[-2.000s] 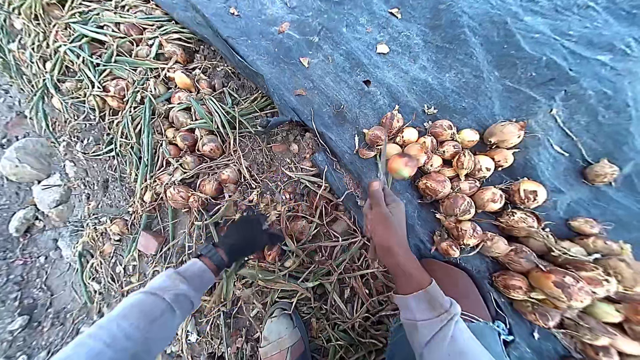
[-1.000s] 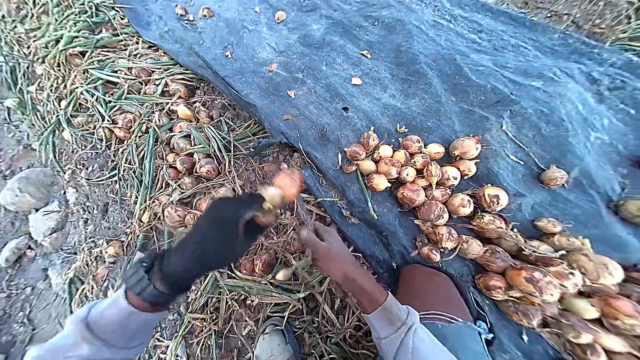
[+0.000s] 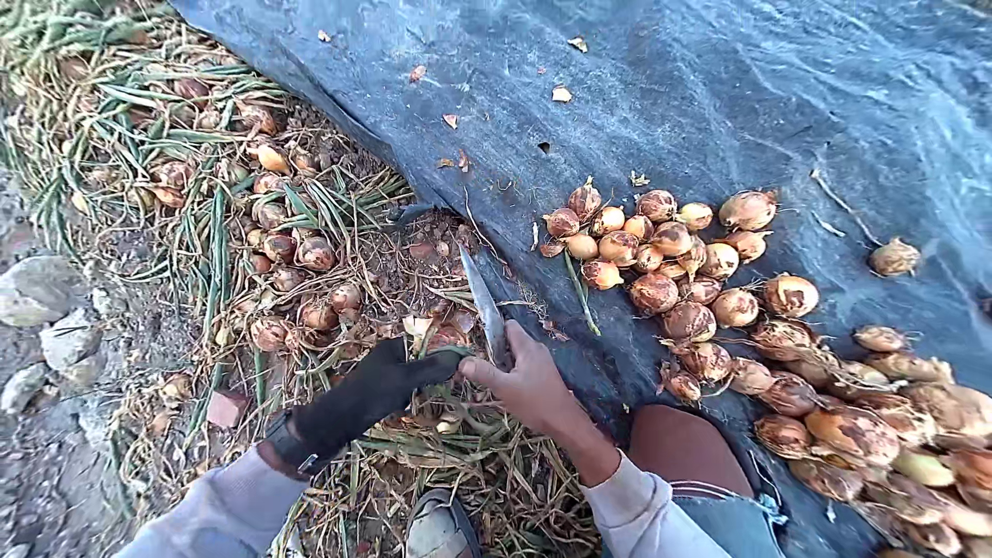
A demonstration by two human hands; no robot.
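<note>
My left hand (image 3: 372,391), in a black glove, grips green onion leaves (image 3: 443,358) beside an onion (image 3: 448,336) that is partly hidden. Close against it on the right, my bare right hand (image 3: 527,380) is shut on a knife, whose blade (image 3: 482,294) points up and away; the handle is hidden in the fist. Trimmed onions (image 3: 690,322) lie in a group on the dark plastic sheet (image 3: 620,93) to the right. Onions with leaves attached (image 3: 314,252) rest on the soil to the left.
Grey stones (image 3: 39,291) and a reddish brick piece (image 3: 227,408) lie at the left. Cut leaves (image 3: 434,465) cover the ground around my shoe (image 3: 442,527). A larger heap of onions (image 3: 876,434) spreads at the lower right, beside my knee (image 3: 686,449).
The onion seen by my right hand two seconds ago is no longer there. My gloved hand lifted an onion one second ago; now it is lower, close to the knife hand.
</note>
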